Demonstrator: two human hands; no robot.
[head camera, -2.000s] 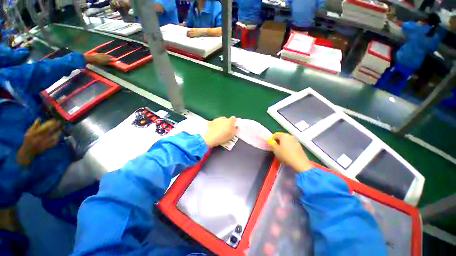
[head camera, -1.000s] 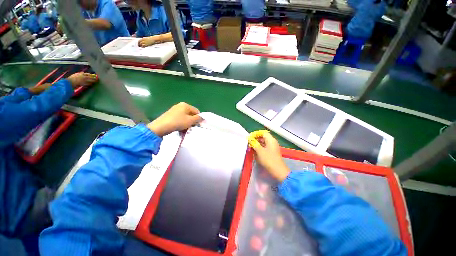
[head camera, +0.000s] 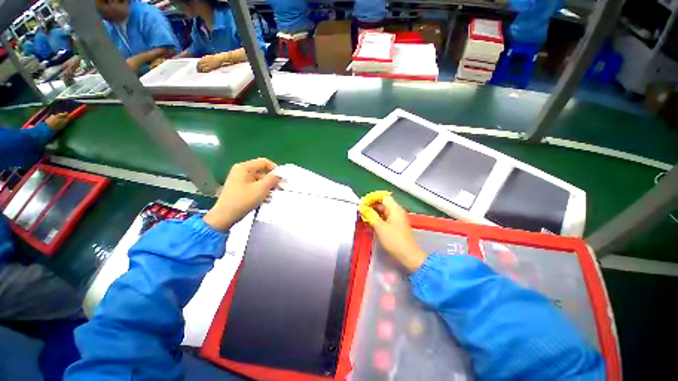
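Observation:
A dark tablet lies over the left slot of the red tray. A milky protective sleeve covers its far end. My left hand pinches the sleeve's far left corner. My right hand, with yellow finger cots, grips the sleeve's right edge at the tablet's far right corner. How far the sleeve reaches down the tablet is hard to tell. Hazy bagged tablets with red round shapes lie in the middle and right slots, partly under my right arm.
A white tray with three dark tablets stands on the green belt. Grey posts rise at the belt's edge. White sheets lie left of my tray. Another red tray and people in blue smocks are at left and behind.
Over two seconds the sleeve has come over the tablet's far end, and the camera lenses have left clear view. Since one second ago, both hands have shifted slightly left, still gripping the sleeve.

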